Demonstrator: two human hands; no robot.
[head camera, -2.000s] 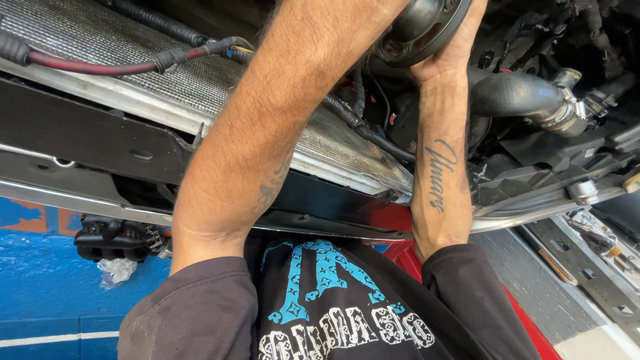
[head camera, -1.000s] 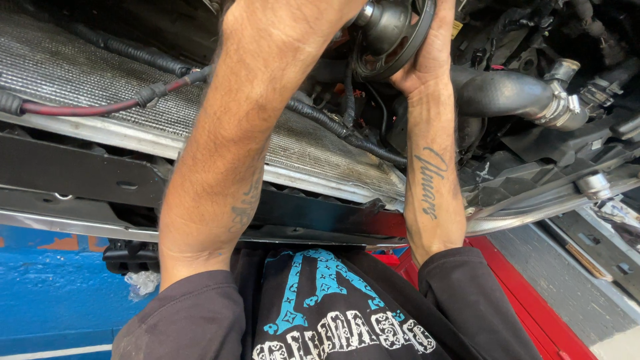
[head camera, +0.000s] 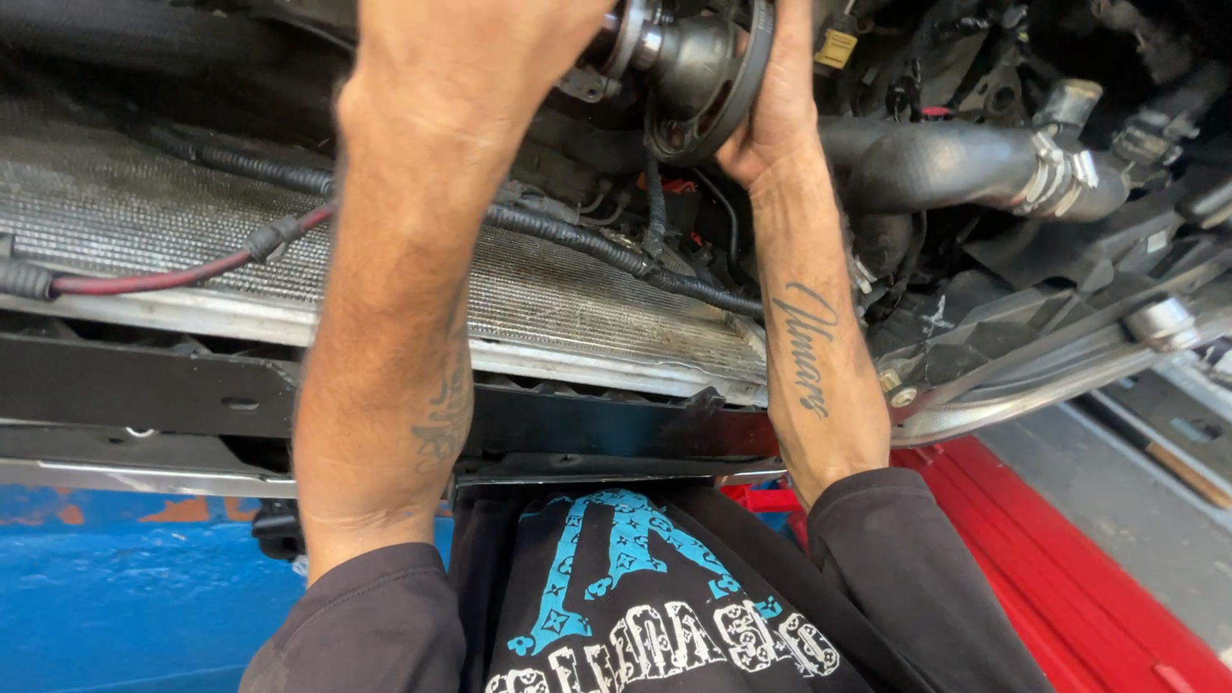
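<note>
At the top of the head view is a round dark metal part with a thick rim (head camera: 717, 91), beside a shiny cylindrical metal piece (head camera: 640, 38). My right hand (head camera: 784, 106) rests against the rim's right side, its palm under the part; its fingers are cut off by the frame's top. My left hand (head camera: 481, 38) reaches in from the left beside the cylindrical piece; its fingers are out of view, so its hold cannot be told. Both forearms extend over the radiator (head camera: 597, 289) and its corrugated black wiring conduit (head camera: 568, 231).
A black hose with metal clamps (head camera: 943, 168) lies right of my right hand. A red cable (head camera: 164, 277) crosses the radiator at left. The black front crossmember (head camera: 597, 419) runs below my forearms. A red surface (head camera: 1059, 558) and blue floor (head camera: 125, 587) show underneath.
The round part and both hands sit further left in view than two seconds ago, partly because the view has shifted. My right hand stays against the rim.
</note>
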